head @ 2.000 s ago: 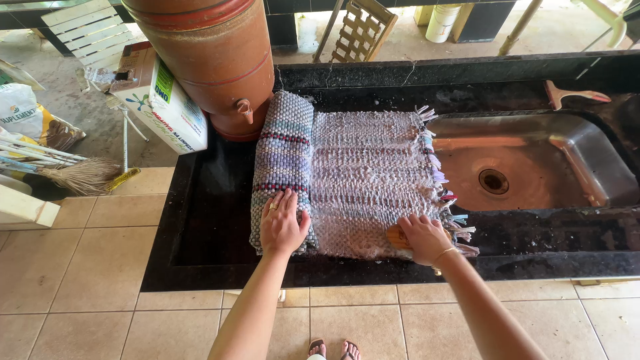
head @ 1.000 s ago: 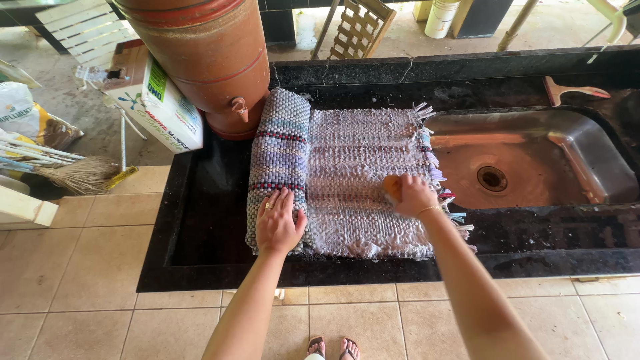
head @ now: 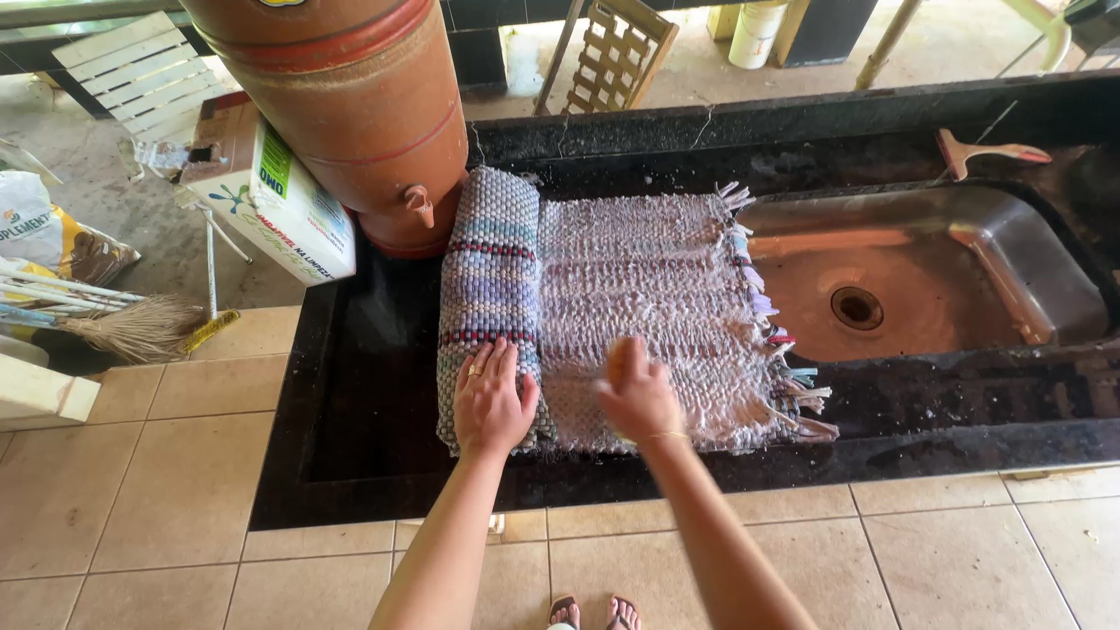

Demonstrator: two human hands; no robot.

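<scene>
A woven rag rug (head: 647,271) with a fringed right end lies on the black stone counter, its left part rolled or folded over into a thick band. White suds coat the flat part. My left hand (head: 497,398) rests on the thick band, fingers spread, holding nothing. My right hand (head: 643,394), blurred by motion, grips a brown-orange scrubbing brush (head: 626,359) over the lower left of the flat, soapy part. The brush is mostly hidden by my fingers, and its bristles cannot be seen.
Right of the rug is a steel sink basin (head: 840,306), with a squeegee (head: 989,156) behind it. A clay water filter (head: 359,131) and a detergent box (head: 271,201) stand at the back left. The counter's raised rim (head: 612,494) runs along the front.
My right hand has moved with the brush from near the fringe leftwards over the rug, toward the thick band. My left hand stays on the band.
</scene>
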